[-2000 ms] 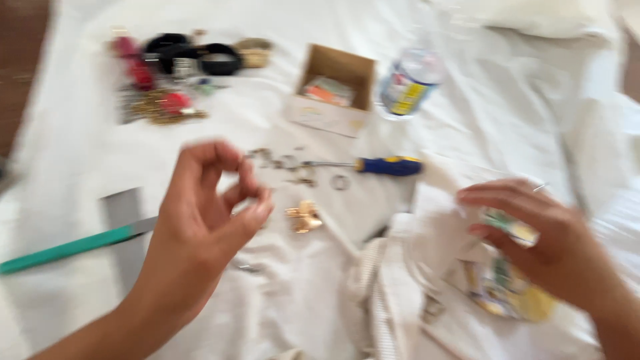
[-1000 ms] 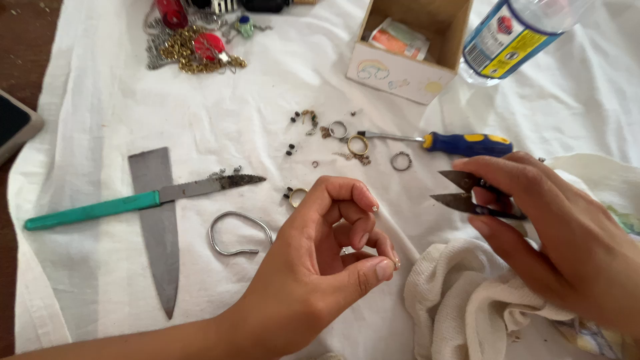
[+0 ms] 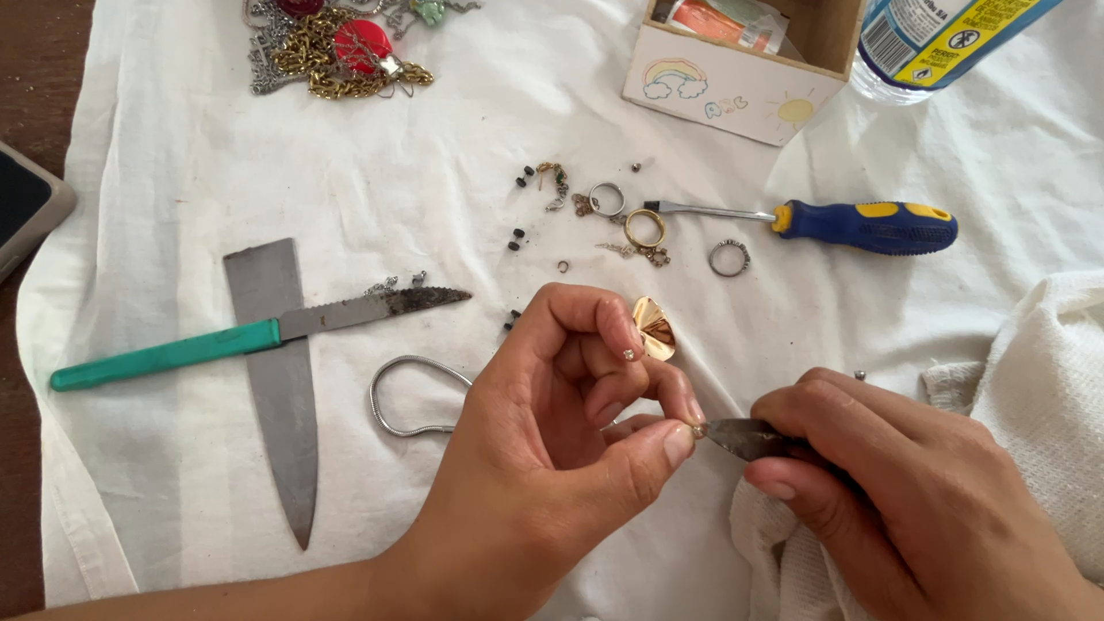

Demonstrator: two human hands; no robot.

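My left hand (image 3: 586, 448) pinches a tiny metal jewelry piece (image 3: 699, 429) between thumb and finger. A small sparkling stud (image 3: 629, 354) sits on the tip of another finger of that hand. My right hand (image 3: 880, 483) holds a dark metal cutting tool (image 3: 746, 438), whose closed tips touch the pinched piece. Just behind the left fingers lies a gold-colored fan-shaped ornament (image 3: 655, 329). Farther back are a gold ring (image 3: 645, 228), a silver ring (image 3: 607, 199), a beaded-edge ring (image 3: 730, 258) and a short chain (image 3: 556, 183). A silver snake-chain bracelet (image 3: 405, 362) is partly hidden by my left hand.
A green-handled serrated knife (image 3: 172, 354) crosses a bare metal blade (image 3: 289, 448). A blue and yellow flathead screwdriver (image 3: 871, 228), a drawn-on box (image 3: 742, 95), a plastic bottle (image 3: 914, 52) and tangled chains (image 3: 319, 52) lie behind. White cloth (image 3: 1052, 405) is bunched at right.
My right hand has brought the cutting tool left, and its tips, apart a second ago, are together at my left fingertips. The gold-colored ornament, hidden a second ago, shows again.
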